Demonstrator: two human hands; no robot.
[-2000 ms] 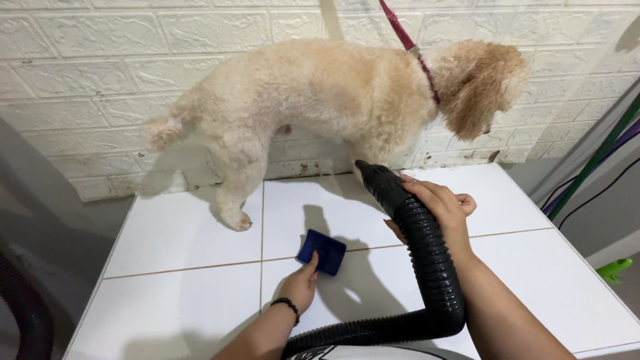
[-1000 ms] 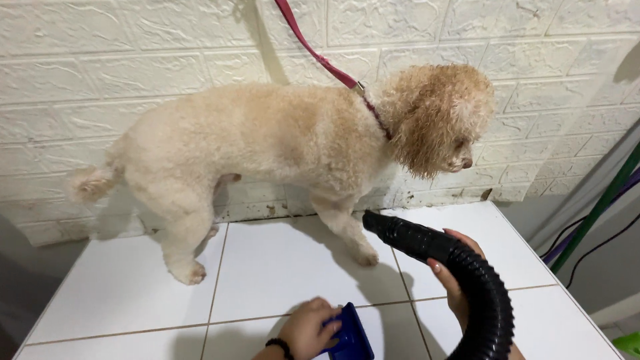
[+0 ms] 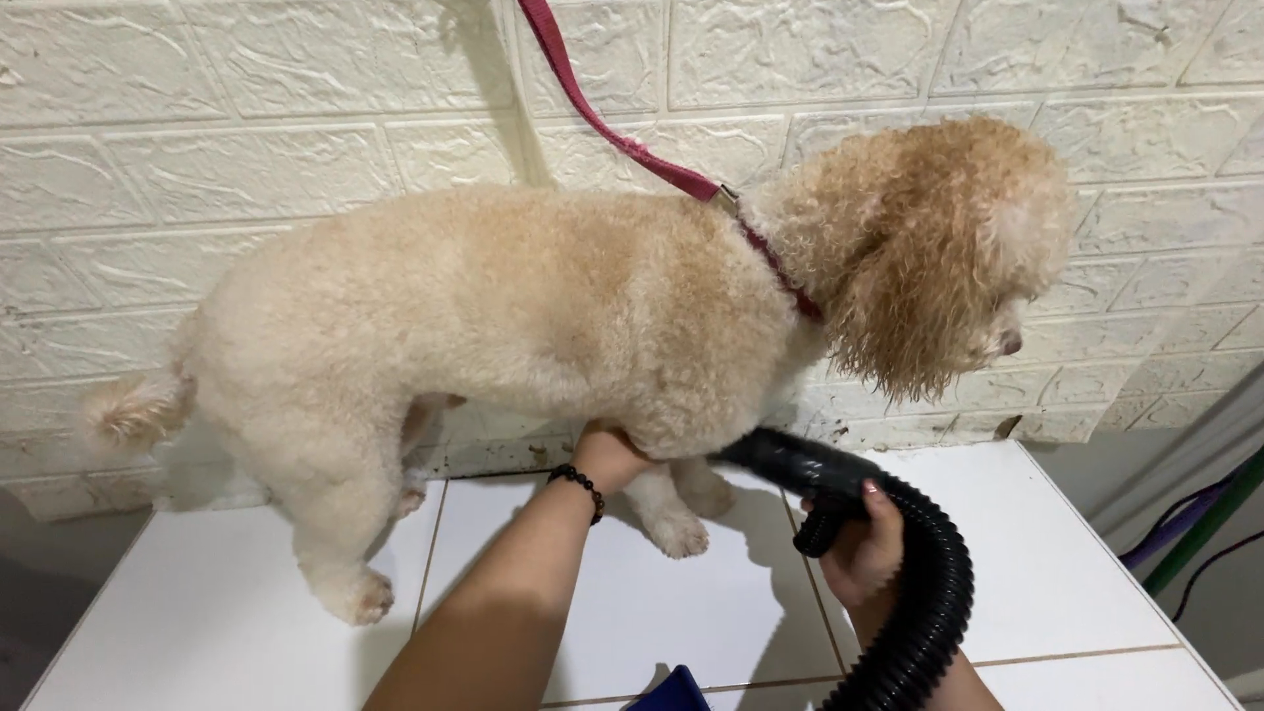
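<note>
A cream and apricot curly-coated dog [image 3: 494,306] stands side-on on a white tiled table [image 3: 691,612], its head to the right. My left hand [image 3: 609,456], with a black bead bracelet at the wrist, reaches under the dog's chest behind the foreleg; its fingers are hidden by the fur. My right hand [image 3: 867,553] holds the black nozzle [image 3: 790,462] of a ribbed dryer hose [image 3: 933,583], its tip close to the dog's lower chest. A blue brush or comb-like tool [image 3: 673,691] lies at the bottom edge, partly cut off and touched by neither hand.
A red leash [image 3: 612,128] runs from the dog's collar [image 3: 780,272] up out of view. Behind the dog is a cream brick-pattern wall [image 3: 267,69]. Beyond the table's right edge are a green pole [image 3: 1205,518] and purple and black cords.
My left hand has let go of the blue tool and moved up under the dog's chest. The nozzle is now nearer the chest. The view has moved closer to the dog.
</note>
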